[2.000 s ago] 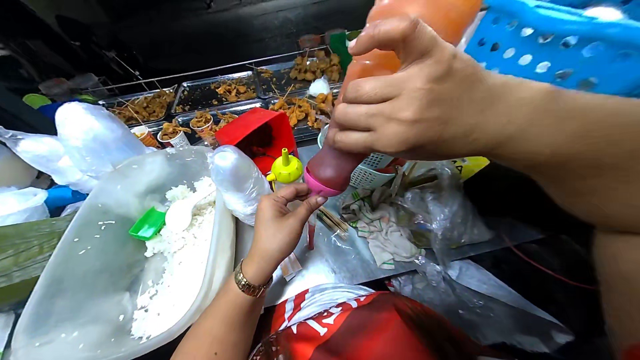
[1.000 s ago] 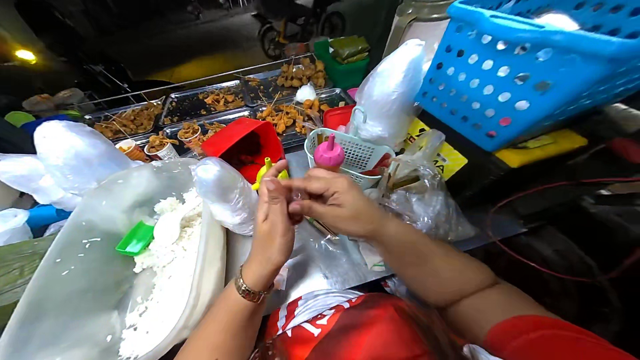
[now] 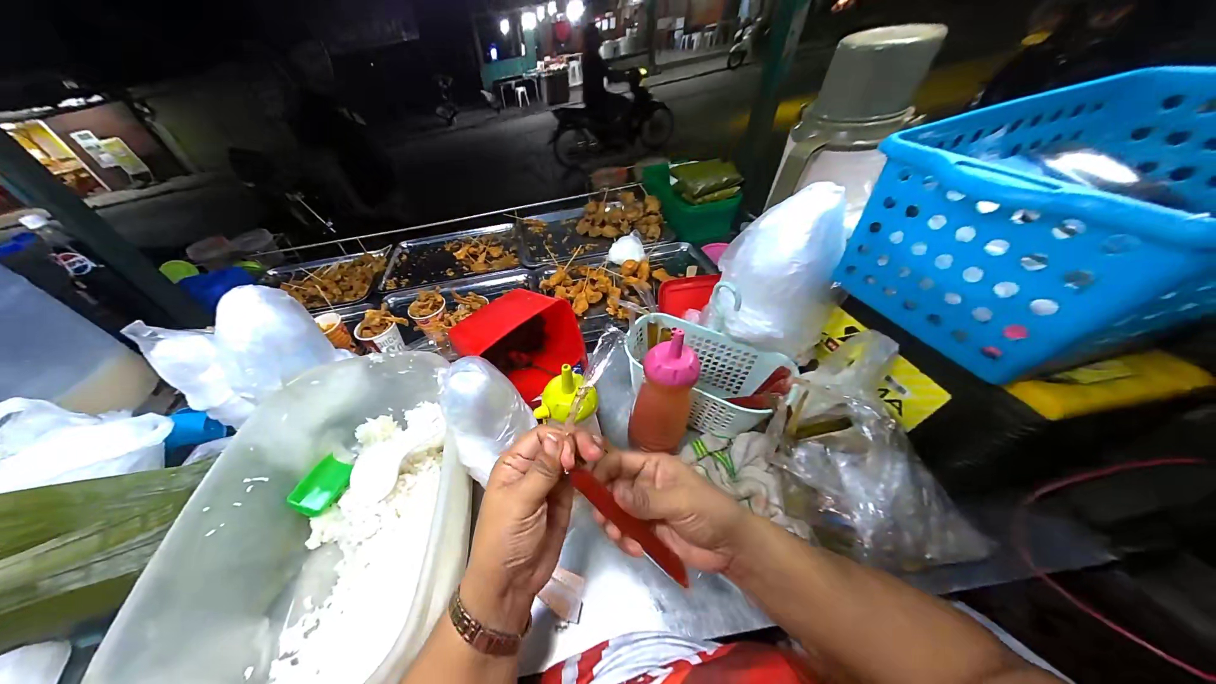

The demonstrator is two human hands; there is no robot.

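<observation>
My left hand (image 3: 534, 480) and my right hand (image 3: 665, 503) meet above the metal counter. Between them they pinch the upper end of a narrow clear plastic bag of red sauce (image 3: 629, 522), whose filled part slants down to the right under my right fingers. Just behind the hands stand a squeeze bottle of reddish sauce with a pink nozzle cap (image 3: 662, 404) and a container with a yellow-green nozzle cap (image 3: 567, 394), partly hidden. On the left, a large translucent tub (image 3: 237, 465) holds white rice (image 3: 380, 532) and a green scoop (image 3: 320, 484).
Metal trays of fried food (image 3: 456, 256) line the back, with a red container (image 3: 522, 332) before them. A pale green basket (image 3: 717, 361), a cloth (image 3: 741, 470) and plastic bags (image 3: 855, 494) lie to the right. A blue perforated basket (image 3: 1035, 228) stands farther right.
The sauce bottle, tilted in my right hand two seconds ago, now stands upright on the counter. My right hand has come down to the small bag beside my left. The view has tipped up toward the street.
</observation>
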